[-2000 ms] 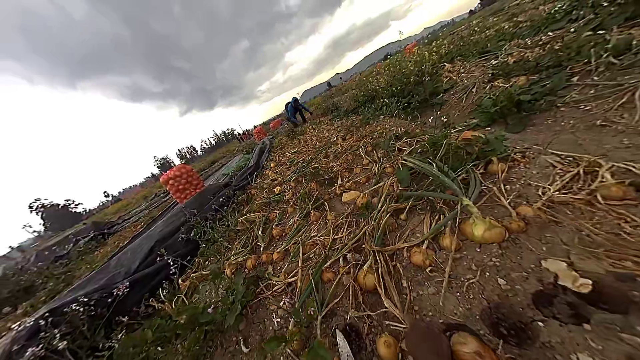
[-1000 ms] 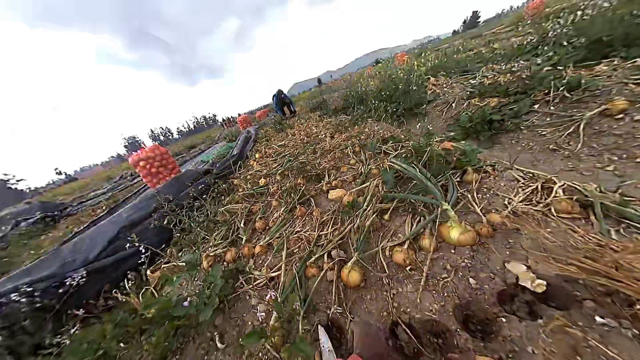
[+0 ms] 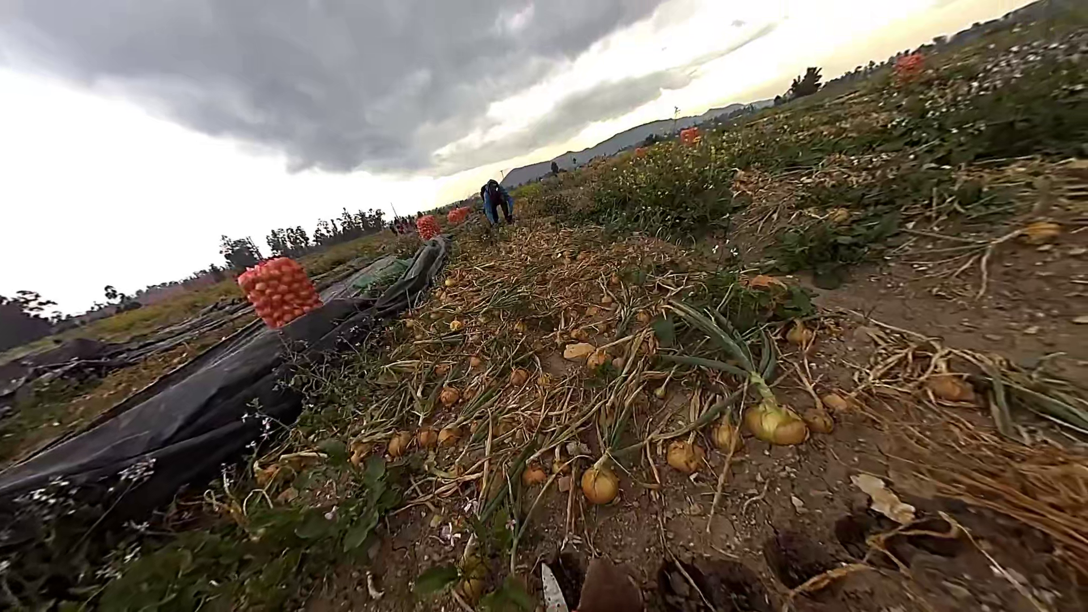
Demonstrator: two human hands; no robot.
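Neither of my hands can be made out. At the bottom edge a pointed metal blade [image 3: 553, 590] rises into view, its handle hidden below the frame. Just right of it is a brown rounded shape [image 3: 609, 586], cut off by the edge; I cannot tell what it is. Above them a round yellow onion [image 3: 600, 485] lies on the soil. A larger onion [image 3: 776, 425] with long green leaves lies farther right, with several smaller onions beside it. More onions are scattered among dry tops [image 3: 527, 340] along the row.
Dark sheeting [image 3: 195, 416] runs along the left side. A red mesh sack full of onions [image 3: 279, 291] stands by it, with more sacks [image 3: 428, 227] beyond. Farther up the row a person in blue [image 3: 495, 202] bends down. Green weeds [image 3: 663, 191] grow upper right; holes [image 3: 795, 557] mark the near soil.
The blade and the brown shape are closer together than two seconds ago. The view has shifted and tilted. The onions in the row lie as before.
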